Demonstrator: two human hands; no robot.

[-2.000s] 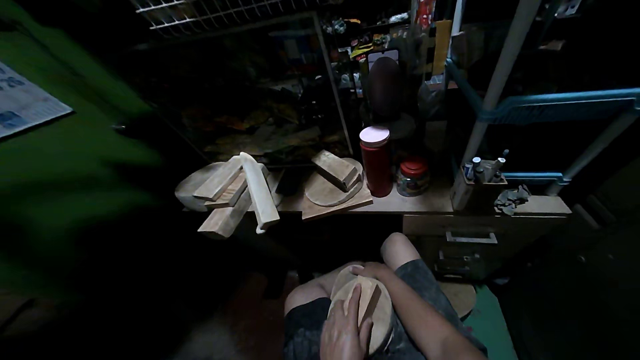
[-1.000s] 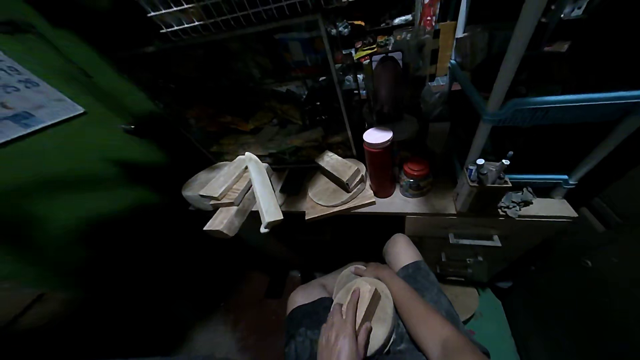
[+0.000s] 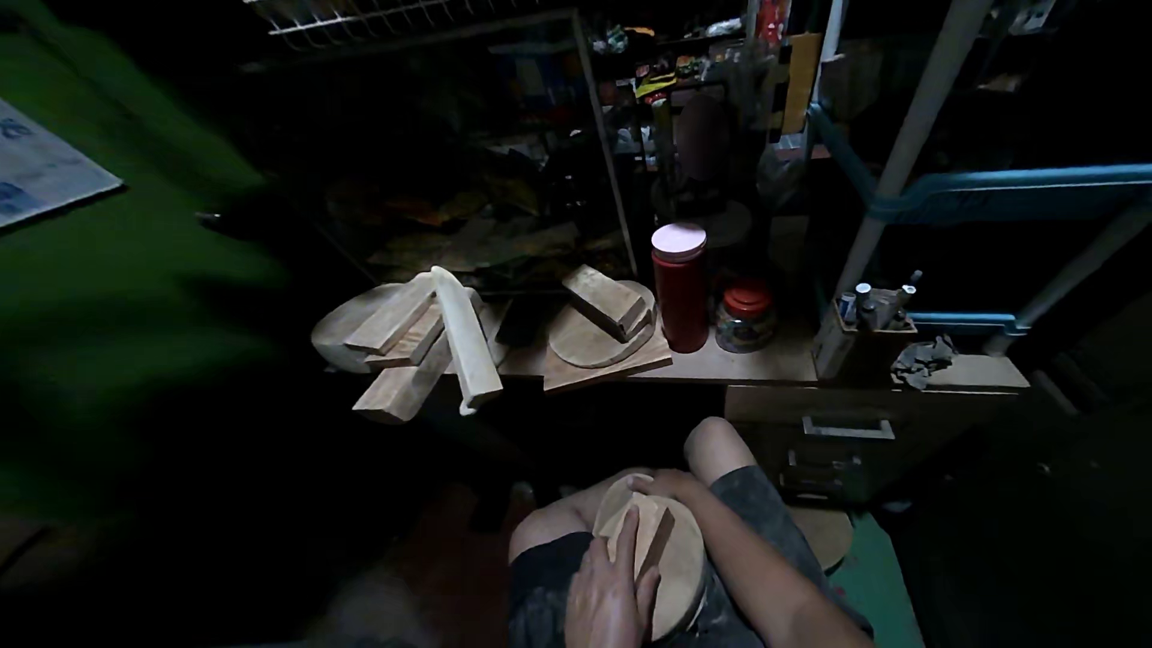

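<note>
A round wooden board (image 3: 681,562) lies on my lap, with a rectangular wooden block (image 3: 650,531) on top of it. My left hand (image 3: 612,580) is on the block, fingers along its upper face and thumb by its near end. At the board's far edge, my right hand (image 3: 664,484) grips the rim; part of its fingers is hidden. On the desk ahead, another wooden block (image 3: 605,297) rests on a round wooden disc (image 3: 580,342), over a flat square board (image 3: 562,376). Several wood pieces (image 3: 409,337) are piled to the left.
A red cylindrical container (image 3: 681,292) and a red-lidded jar (image 3: 745,317) stand on the desk (image 3: 765,362). Farther right are a box of markers (image 3: 864,333), crumpled material (image 3: 924,360) and a blue-railed rack (image 3: 1017,189). Drawers (image 3: 846,427) sit below, right of my knee.
</note>
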